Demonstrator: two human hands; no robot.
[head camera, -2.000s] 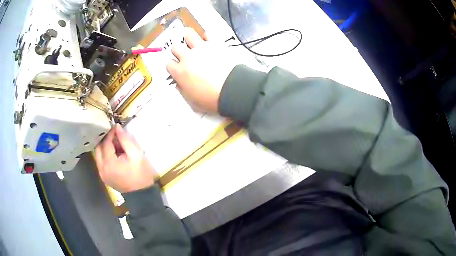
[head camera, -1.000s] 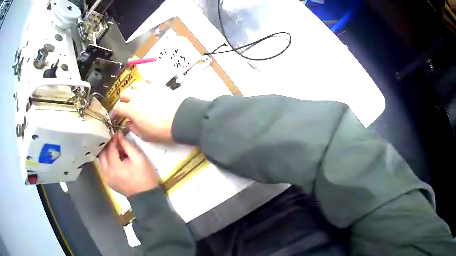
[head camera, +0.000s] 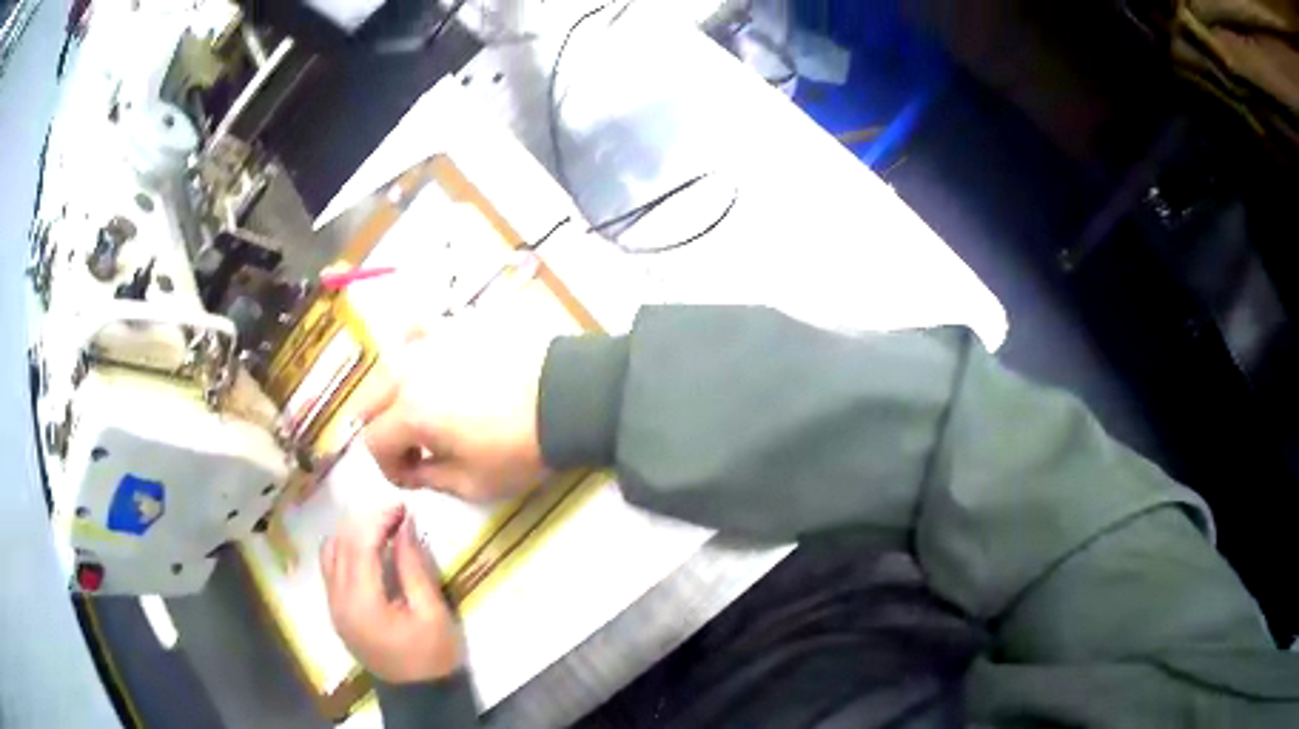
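Note:
The white sewing machine head (head camera: 178, 491) stands at the left, with its needle area (head camera: 296, 453) at the right end. My right hand (head camera: 463, 413) is over the paper just right of the needle area, fingers curled and fingertips close together. My left hand (head camera: 392, 605) is below it, thumb and fingers bent close together. The hands are near each other but apart. No thread or small part can be made out in either hand; the picture is blurred. A yellow plate (head camera: 316, 359) lies beside the needle area.
Handwritten paper (head camera: 428, 249) with brown-yellow tape edging covers the machine bed. A thin dark tool, perhaps snips (head camera: 492, 285), lies on it near a looped black cord (head camera: 648, 217). A pink stick (head camera: 356, 276) is by the machine. Brown cloth (head camera: 1247, 57) shows at the upper right.
My right hand first came from the upper paper to the needle area. Now both hands have drawn away from the needle, my left hand down and to the right. The view has also shifted.

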